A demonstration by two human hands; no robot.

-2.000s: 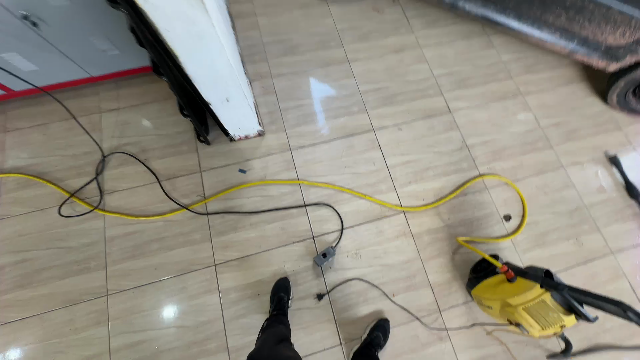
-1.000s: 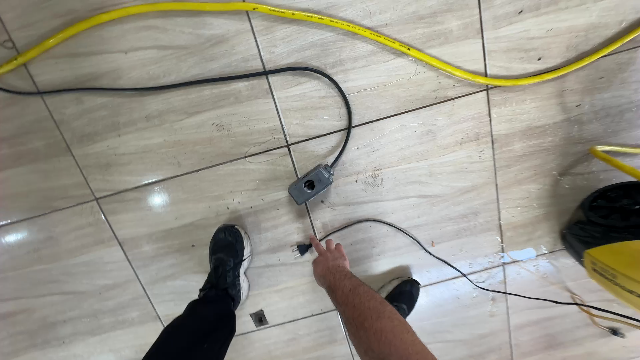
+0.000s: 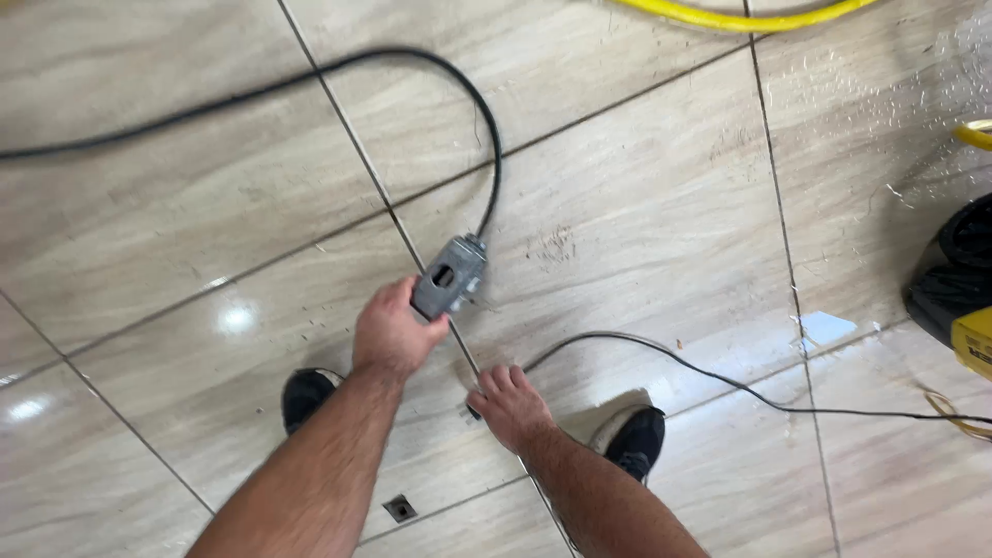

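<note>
A grey metal outlet box (image 3: pixel 451 277) on the end of a thick black cable (image 3: pixel 490 124) is gripped at its lower left end by my left hand (image 3: pixel 395 329). A dark opening shows in its upper face. To the lower right, my right hand (image 3: pixel 509 403) closes around the plug end of a thin black power cord (image 3: pixel 666 350). The plug (image 3: pixel 473 412) is mostly hidden by the fingers, with a dark bit showing at their left. This cord runs right toward a yellow and black machine (image 3: pixel 970 341), cut off by the frame edge.
A yellow hose (image 3: pixel 721 17) crosses the tiled floor at the top right. My black shoes (image 3: pixel 308 397) stand at either side of my arms. A small square metal floor fitting (image 3: pixel 400 508) lies between them, lower down. Water or glare spots the tiles at the right.
My left hand has come into view and taken hold of the outlet box, which lay on the floor. My right hand, earlier reaching at the plug, now closes on it. The view is nearer the floor.
</note>
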